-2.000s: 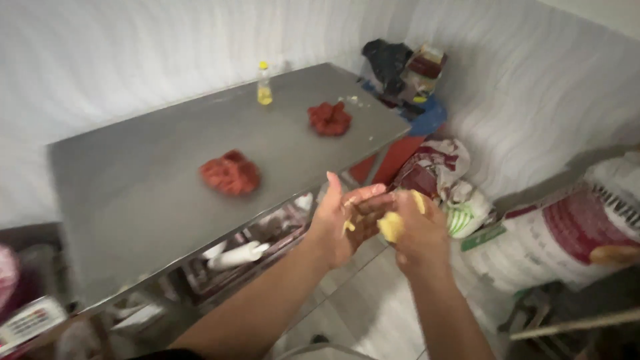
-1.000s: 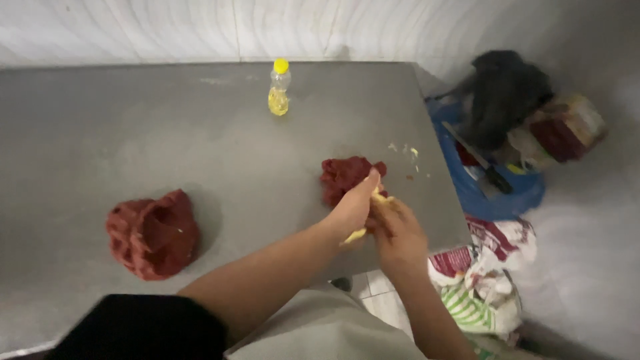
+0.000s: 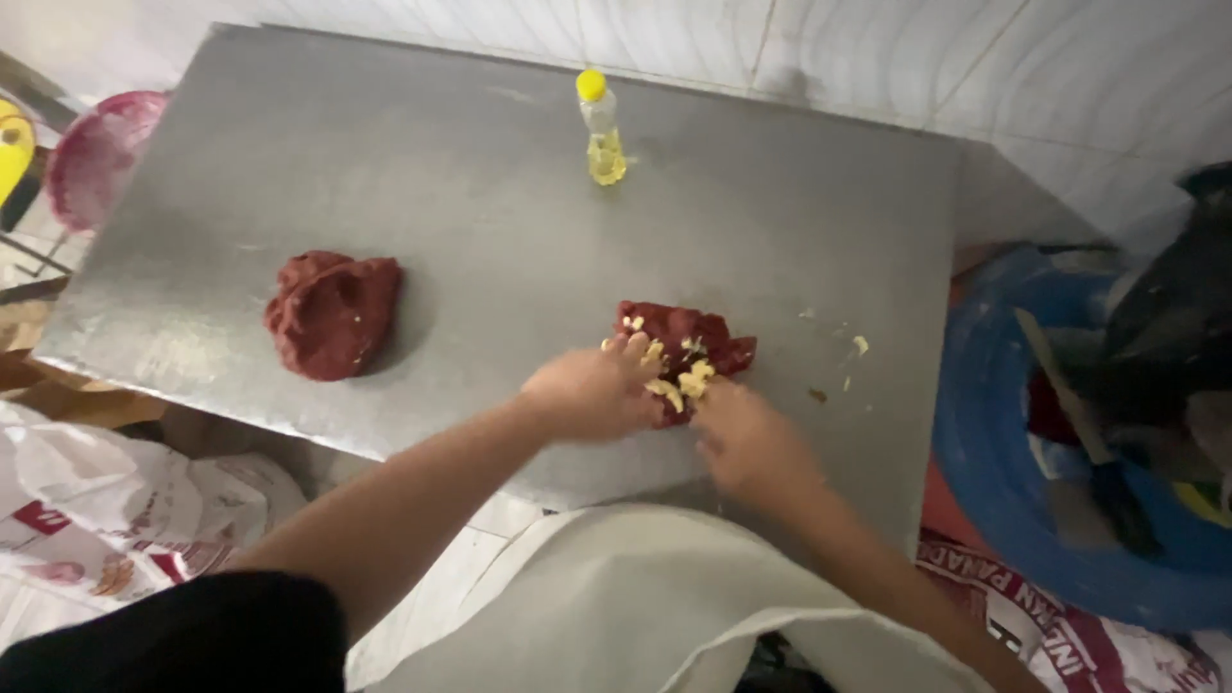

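Observation:
A smaller lump of dark red dough (image 3: 730, 348) lies on the grey metal table, with pale yellow crumbly pieces (image 3: 695, 379) on top of it. My left hand (image 3: 602, 393) rests against its left side, the fingers over some of the yellow bits. At the lower right of the same lump is my right hand (image 3: 756, 443), its fingertips touching the yellow pieces; whether it grips any is hidden. A larger red dough lump (image 3: 334, 316) sits apart on the left of the table.
A clear bottle with yellow cap and yellow liquid (image 3: 603, 130) stands near the table's back edge. Yellow scraps (image 3: 859, 344) lie right of the dough. Beyond the right edge is a blue tub (image 3: 991, 452) holding a knife (image 3: 1064, 385). Printed sacks (image 3: 135, 500) lie at lower left.
The yellow stuff was between my hands before; now pieces of it lie on the right dough lump. Both hands have come down onto that lump. The view has shifted.

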